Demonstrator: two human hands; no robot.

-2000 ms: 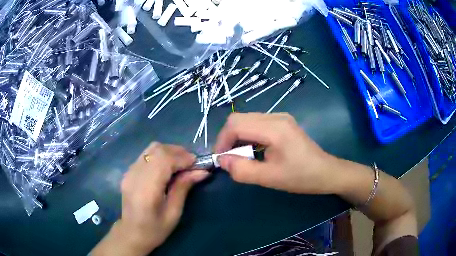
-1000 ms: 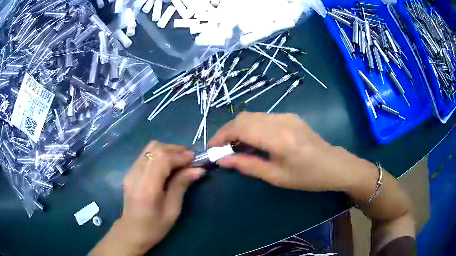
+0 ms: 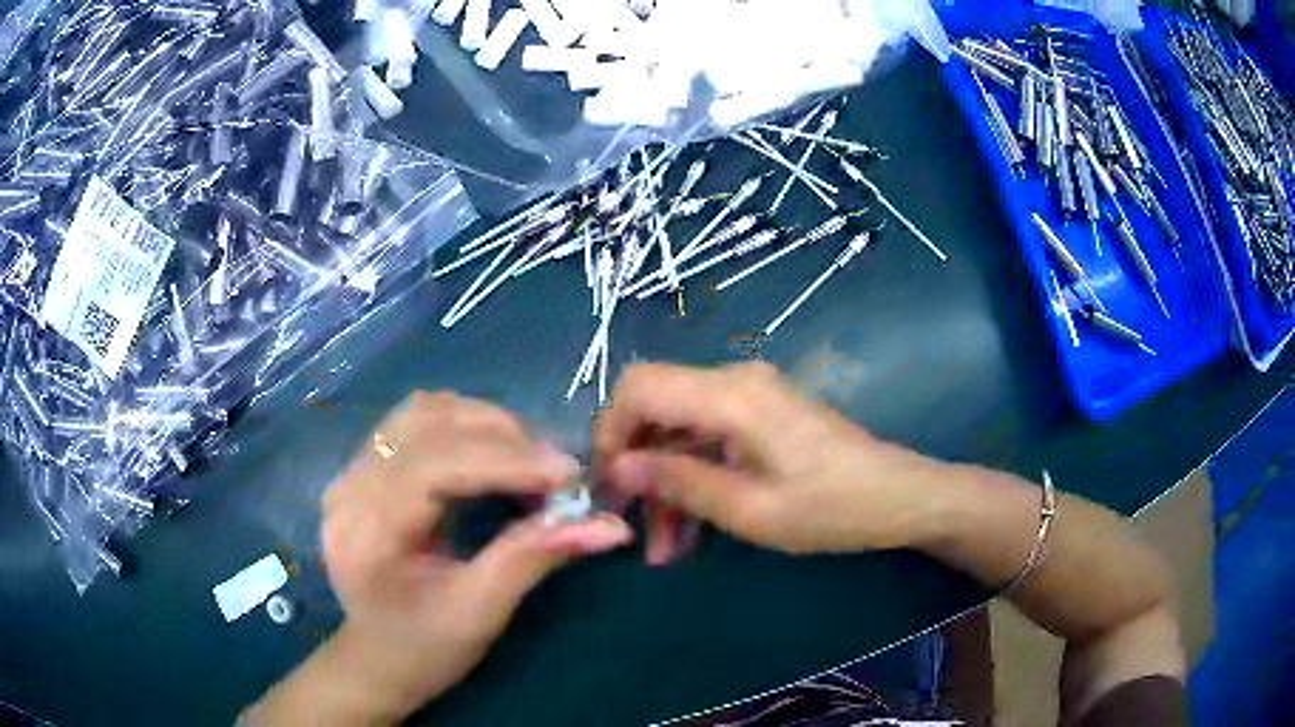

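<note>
My left hand (image 3: 440, 540), with a ring, pinches a small pale silvery piece (image 3: 568, 504) between thumb and fingertips. The piece is blurred and mostly hidden, so I cannot tell whether it is a tube or a sleeve. My right hand (image 3: 753, 462) is just right of it, fingers curled and thumb bent in. I cannot see whether it holds anything. Behind both hands a loose pile of thin rod cores (image 3: 646, 234) lies on the dark green tabletop (image 3: 682, 625).
A clear bag of metal tubes (image 3: 284, 185) with a label (image 3: 107, 277) is at left. White sleeves (image 3: 653, 64) heap at top centre. Two blue bins (image 3: 1122, 369) with metal parts stand at right. A white slip (image 3: 250, 588) and a small round piece (image 3: 281, 609) lie lower left.
The white sleeve with the metal tube, held across both hands before, no longer shows clearly. My right fingers have curled in, and both hands are slightly lower. The whole view has shifted a little.
</note>
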